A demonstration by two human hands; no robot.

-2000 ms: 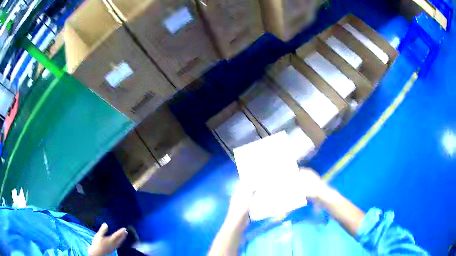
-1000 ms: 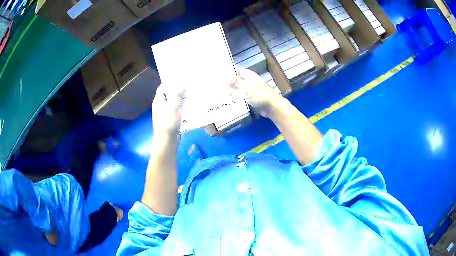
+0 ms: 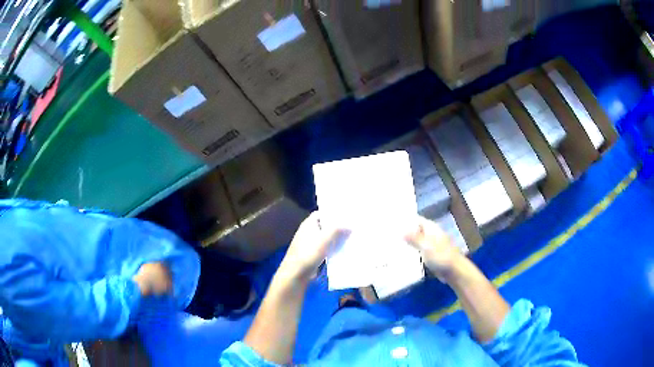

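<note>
A flat white product box is held up in front of me between both hands, above the floor. My left hand grips its left edge with the thumb on top. My right hand grips its right edge, thumb also on top. Its upper face looks blank and overexposed. It hides part of the filled cartons on the floor, which show rows of white box edges. Another white box edge shows just below it; I cannot tell if it is held too.
Open brown cartons with white labels stand in a row on the green bench. Closed cartons sit beneath. A coworker's blue sleeve is at the left. A yellow lane line crosses the blue floor.
The view has shifted back toward the bench, showing more of the open cartons. The white box stays in both hands, now lower and further right in view. The coworker's arm shows further in.
</note>
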